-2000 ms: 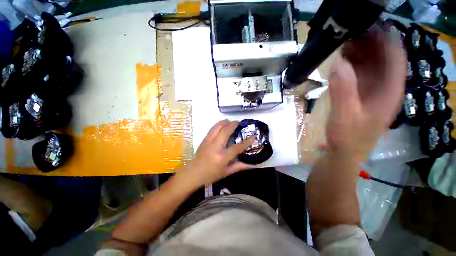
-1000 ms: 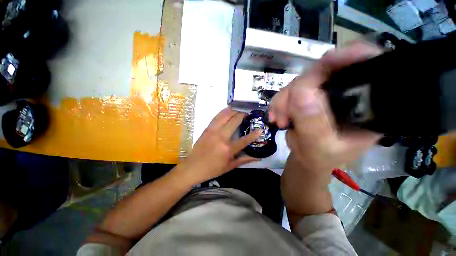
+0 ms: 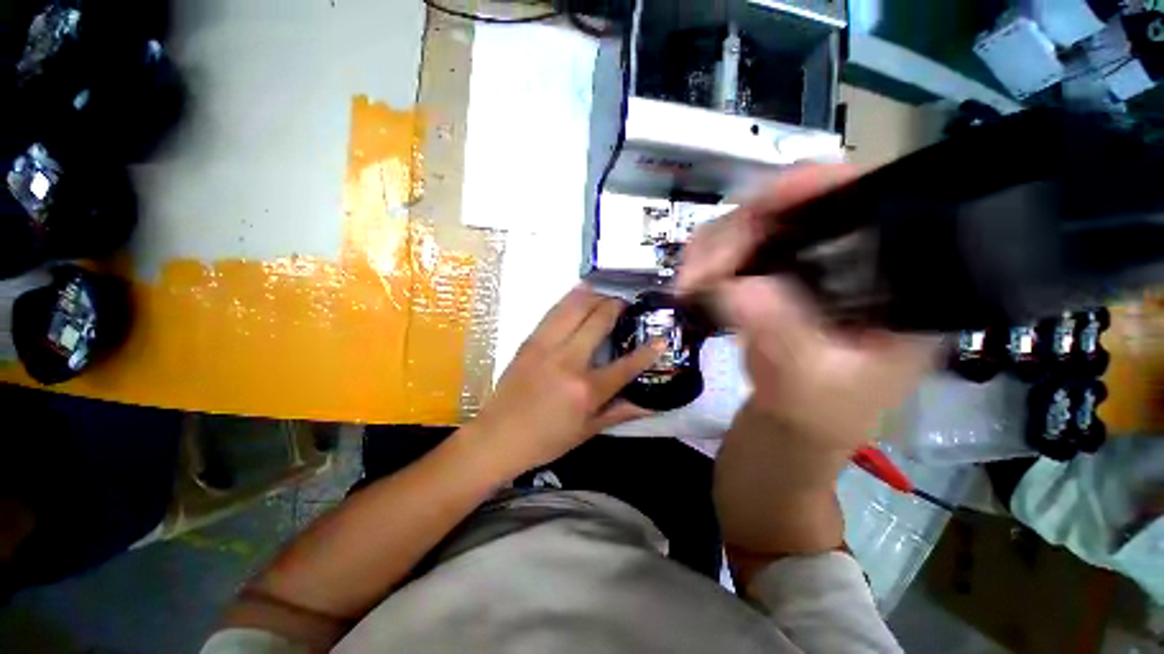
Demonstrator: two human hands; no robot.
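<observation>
A black housing unit with a silvery inner part lies on the white paper in front of the screw feeder. My left hand is bare and holds the unit from its left side, with a finger over the silvery part. My right hand is shut on the power screwdriver, a long black barrel blurred close to the camera. Its front end is at the upper right of the unit, between unit and feeder; the tip is hidden by my fingers.
Black units cluster at the far left. More black units stand in a clear tray on the right. A red-handled tool lies at the lower right. Orange-yellow tape covers the bench's front left. A pale sleeve shows at the right edge.
My right hand has brought the screwdriver from beside the feeder down and left to the unit. My left hand still holds the unit. The view has shifted to the right.
</observation>
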